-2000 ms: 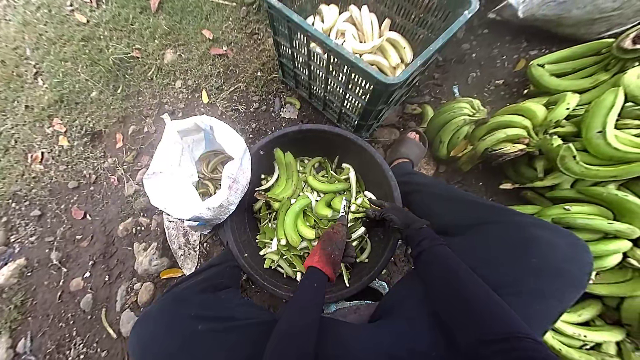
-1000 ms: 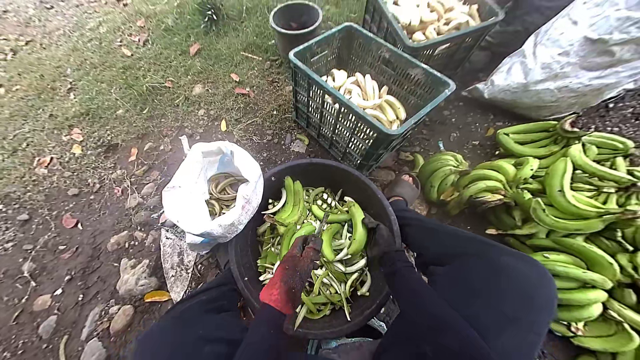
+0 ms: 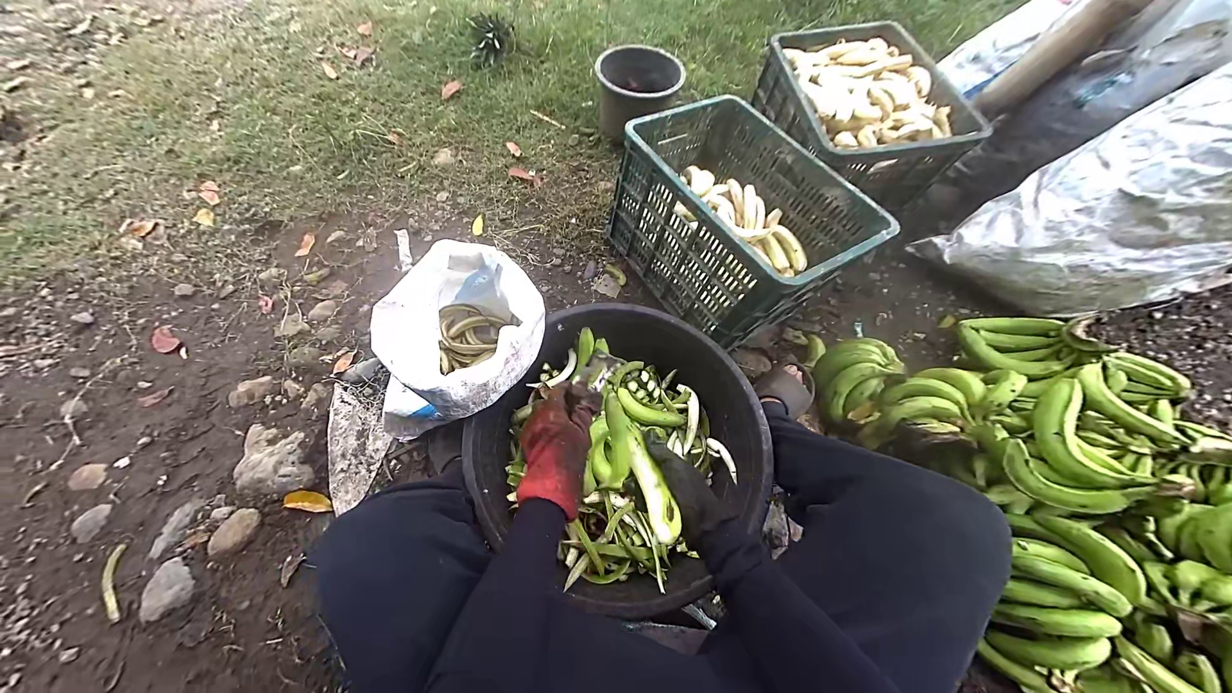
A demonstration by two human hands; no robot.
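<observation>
A round black tub [image 3: 741, 385] stands between my legs, with green bananas and cut strips of green peel [image 3: 616, 549] in it. My left hand [image 3: 558, 443], in a red and dark glove, is closed over the tub's left side; a greyish blade [image 3: 601, 364], apparently a knife's, shows just beyond its fingers. My right hand [image 3: 688, 486], in a black glove, holds a green banana [image 3: 645, 472] at the tub's right side. Pale flesh shows along the near end of this banana. The knife's handle and most of my right fingers are hidden.
Left of the tub is a white sack [image 3: 404, 337] holding curved strips. Beyond it stand a green plastic crate [image 3: 664, 221] and a second crate [image 3: 972, 125], both with peeled bananas, and a dark bucket [image 3: 616, 106]. Green banana bunches [image 3: 1068, 452] lie right; stones [image 3: 274, 462] lie left.
My left hand has moved away from the banana, toward the tub's left side. Pale flesh now shows on the banana in my right hand. The view has shifted, bringing the second crate and bucket in.
</observation>
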